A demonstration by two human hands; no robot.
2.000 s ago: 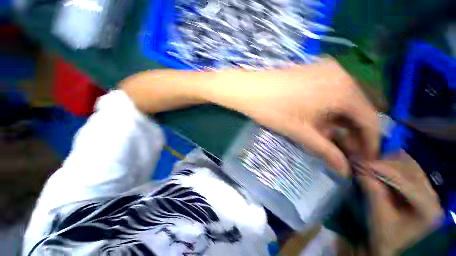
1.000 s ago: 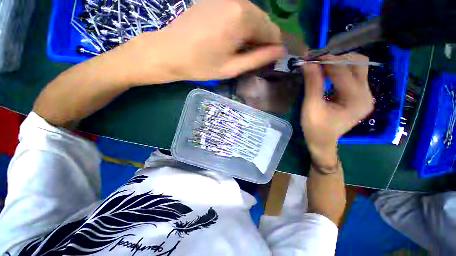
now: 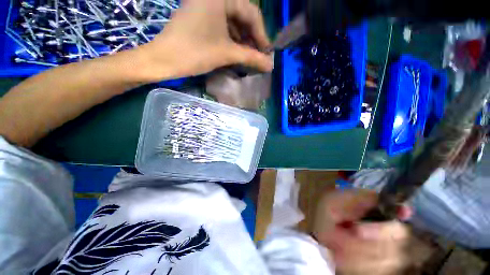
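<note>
My left hand is at the top centre, thumb and fingertips close together beside the tip of the dark press; whether they hold a part is hidden. My right hand, blurred at the lower right, is closed around the dark press lever. A clear plastic tub lies nearest my body, with thin silver-white rods lined up inside and a pale piece at its right end. The brown-grey press base shows behind the tub, partly under my left hand.
A blue bin of jumbled rods is at the upper left. A blue bin of small black rings is right of the base. Past the table seam is another blue bin with a few rods. Another person's grey-white clothing shows at the right.
My right hand has left the spot beside my left hand and moved down and right onto the lever. The view has shifted, so the tub and bins sit further left. The ring bin is less covered.
</note>
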